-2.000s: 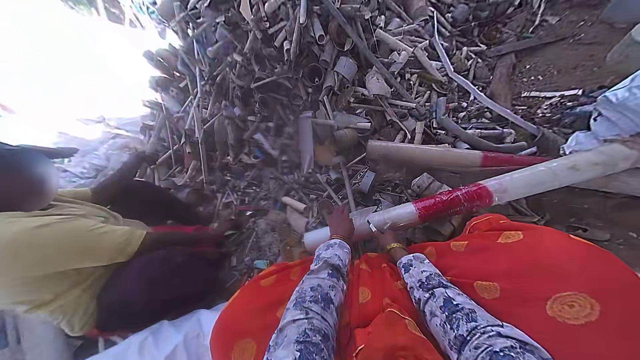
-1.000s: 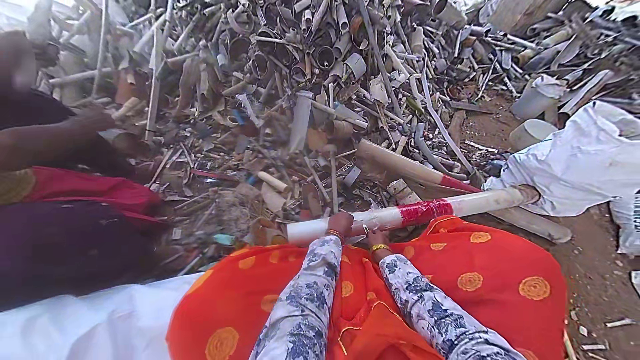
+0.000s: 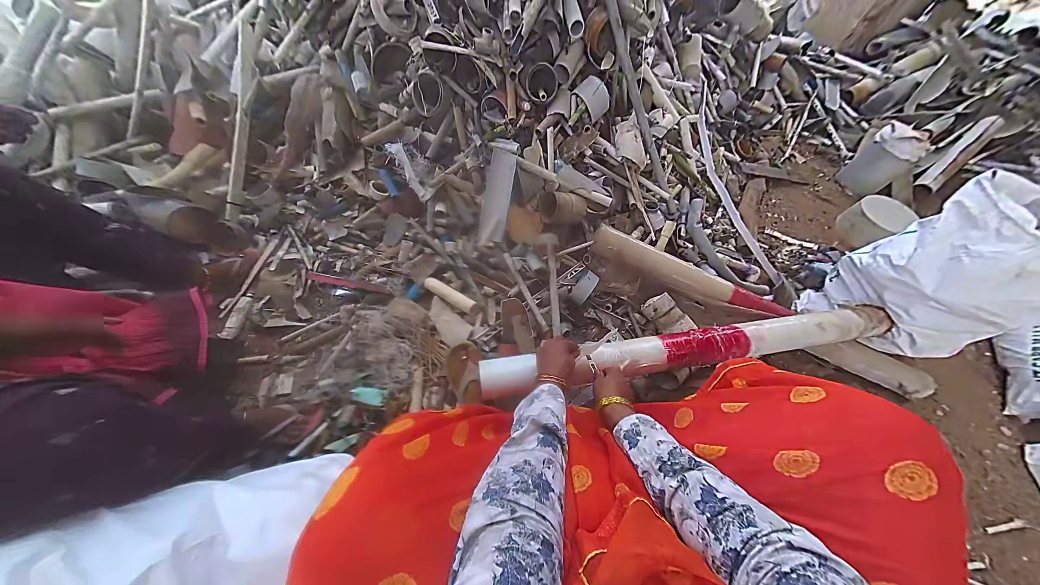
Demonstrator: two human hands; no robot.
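Observation:
A long white plastic pipe (image 3: 796,332) with a red band and clear film lies across my lap, its right end by a white sack. My left hand (image 3: 557,359) is closed around the pipe near its left end. Just right of it, my right hand (image 3: 611,385) rests against the pipe's near side, with a small light-coloured item at its fingertips, too small to name. Whether its fingers grip the pipe or film cannot be told. Beyond lies a second pipe (image 3: 662,264) with a red band, slanting behind the first.
A heap of scrap plastic pipes (image 3: 487,89) rises ahead. White sacks (image 3: 951,260) and a grey bucket (image 3: 881,162) stand at the right. A person in dark and pink clothing (image 3: 146,333) sits at the left, near a white sheet (image 3: 187,520). A flat board (image 3: 877,370) lies beneath the pipe's right part.
The view has swung to the right. Both hands stay at the left part of the pipe. The person at the left has shifted posture.

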